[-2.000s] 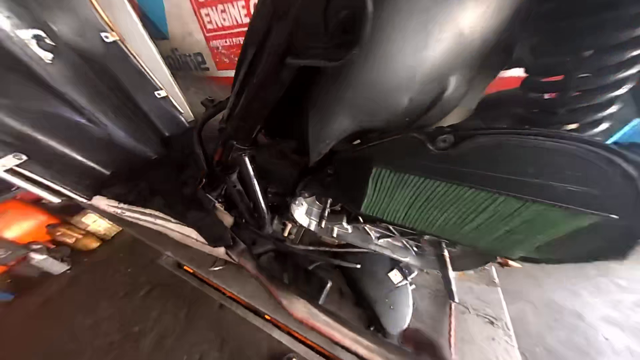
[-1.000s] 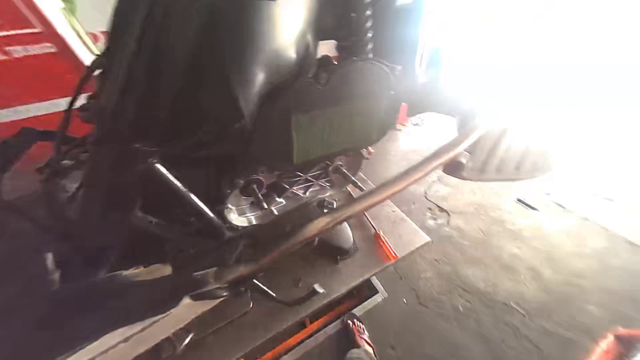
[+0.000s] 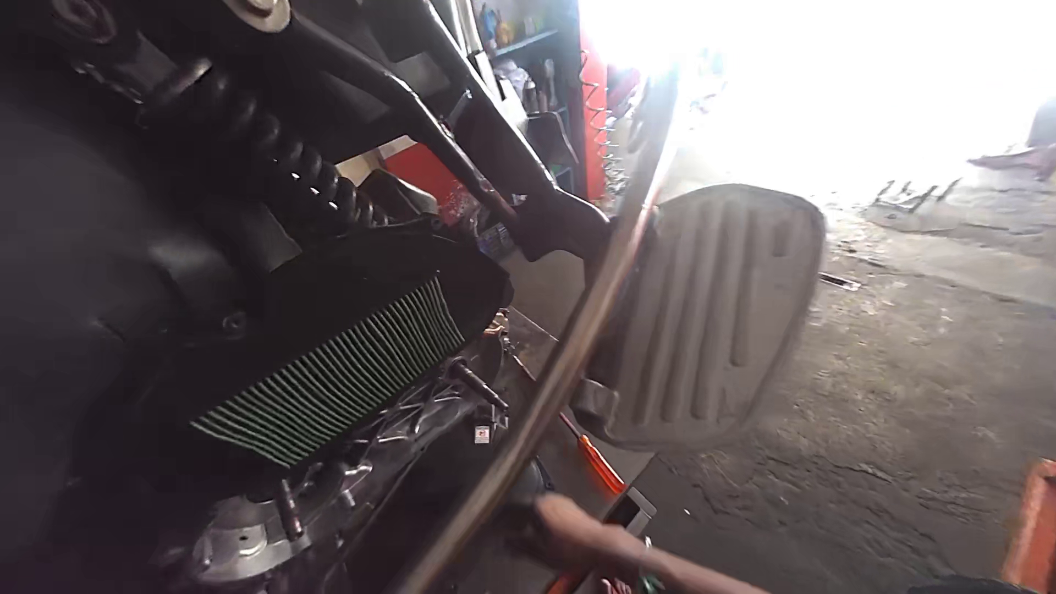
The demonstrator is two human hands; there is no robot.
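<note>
My right hand (image 3: 569,524) reaches in from the lower right, beneath the rusty edge strip (image 3: 553,384) of a scooter or motorcycle. Its fingers are dark and partly hidden, so any grip is unclear. An orange-handled screwdriver (image 3: 601,464) lies just above the hand. The green pleated air filter (image 3: 338,375) sits in its dark housing at the left. Below the filter are threaded studs (image 3: 478,384) and a bare metal engine casing (image 3: 243,540). My left hand is not in view.
A ribbed footrest (image 3: 718,313) juts out right of the strip. The black coil shock absorber (image 3: 272,144) stands upper left. Shelves with bottles (image 3: 528,41) are at the back. An orange object (image 3: 1031,528) is at the lower right edge.
The view has swung and come closer to the filter and footrest. My right hand has come into view below the strip; neither earlier frame plainly shows it there.
</note>
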